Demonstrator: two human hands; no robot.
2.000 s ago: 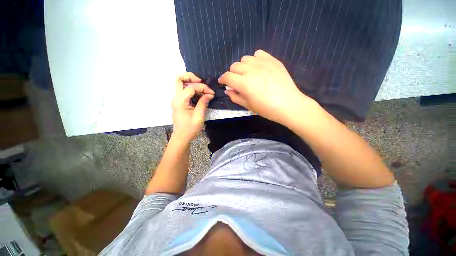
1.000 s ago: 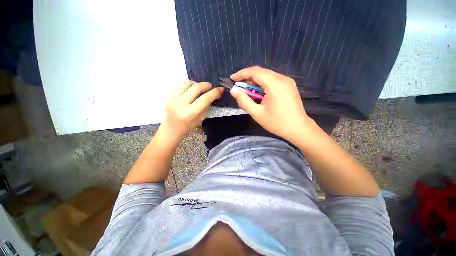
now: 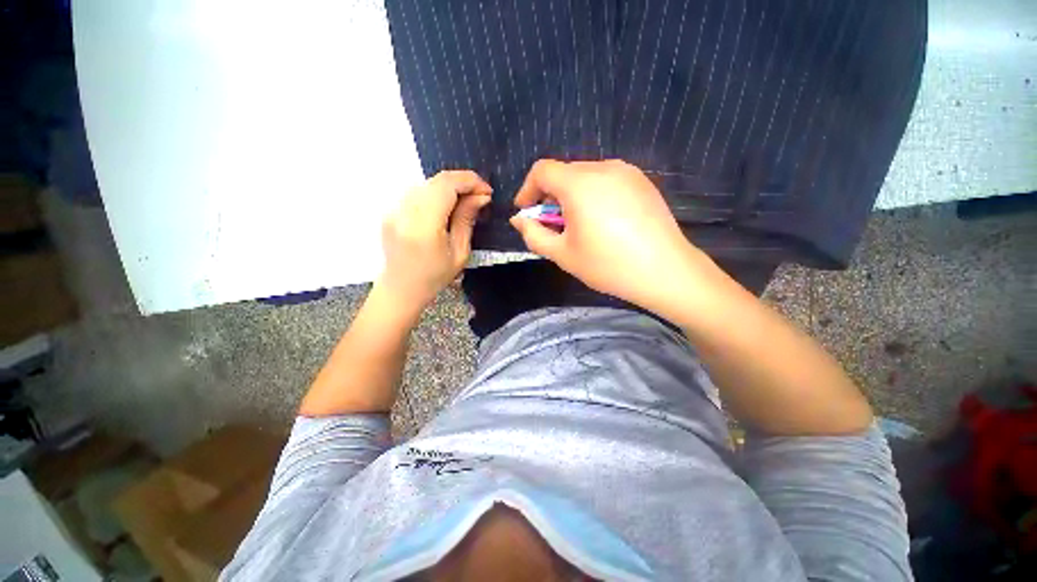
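The dark pinstriped trousers (image 3: 682, 102) lie on the white tabletop, with the waistband edge towards me at the table's front edge. My left hand (image 3: 432, 233) is at the near left corner of the cloth, thumb and forefinger pinched together at the waistband; a thread between them is too small to make out. My right hand (image 3: 603, 222) is just to the right, closed around the thread snips (image 3: 546, 214). Only a pink and blue-white part of the snips shows between the fingers; the blades are hidden or too blurred to see.
The white tabletop (image 3: 250, 148) extends left and right of the trousers. Below its front edge is speckled floor (image 3: 444, 352). A cardboard box (image 3: 205, 489) is at lower left, and a red item (image 3: 1001, 455) at lower right. Dark cloth (image 3: 293, 296) shows under the table edge.
The snips first show one second ago, with blades out at the left fingertips; now the right hand covers more of them. The left fingers have bent into a pinch, and a small gap separates the hands.
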